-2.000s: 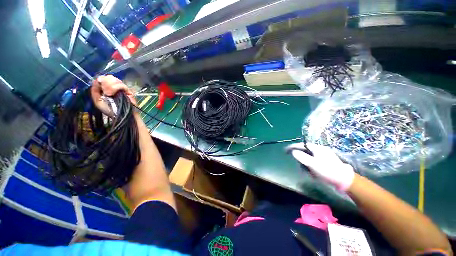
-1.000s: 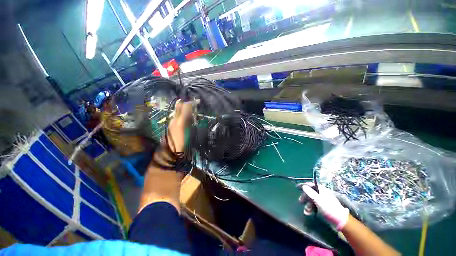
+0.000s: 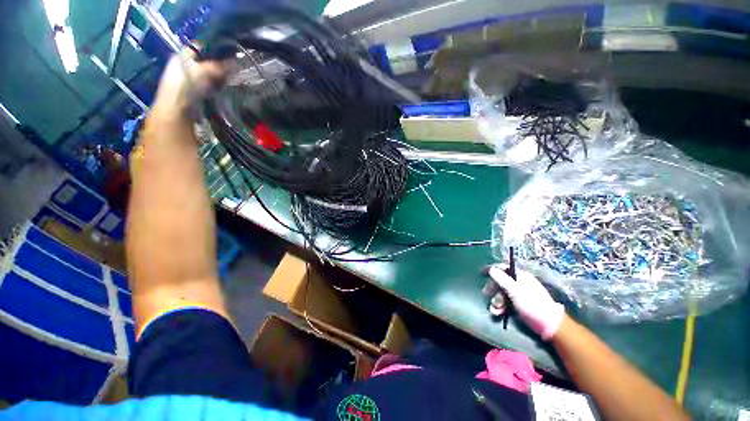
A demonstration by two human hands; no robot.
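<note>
My left hand [image 3: 191, 78], bare and raised at the upper left, grips a large loop of black cable [image 3: 271, 177], blurred at its top. The loop hangs in front of a second black cable coil [image 3: 354, 205] on the green bench, overlapping it in view. Thin silver-white ends stick out of that coil. A single black cable [image 3: 428, 244] runs from the coils towards the bag of offcuts. My right hand [image 3: 526, 300], in a white glove, holds a slim black object [image 3: 511, 275] upright near the bench's front edge; I cannot tell what it is.
A clear bag of small white, silver and blue pieces [image 3: 613, 234] lies at the right, with a clear bag of short black pieces [image 3: 547, 123] behind it. A blue tray [image 3: 436, 108] is at the back. An open carton [image 3: 300, 288] stands below the bench edge. Blue panels [image 3: 49, 304] are at the lower left.
Since one second ago, my left hand has moved up and left with its cable loop, which was in front of the bench coil. My gloved right hand stays near the bags; its slim black object now shows clearly.
</note>
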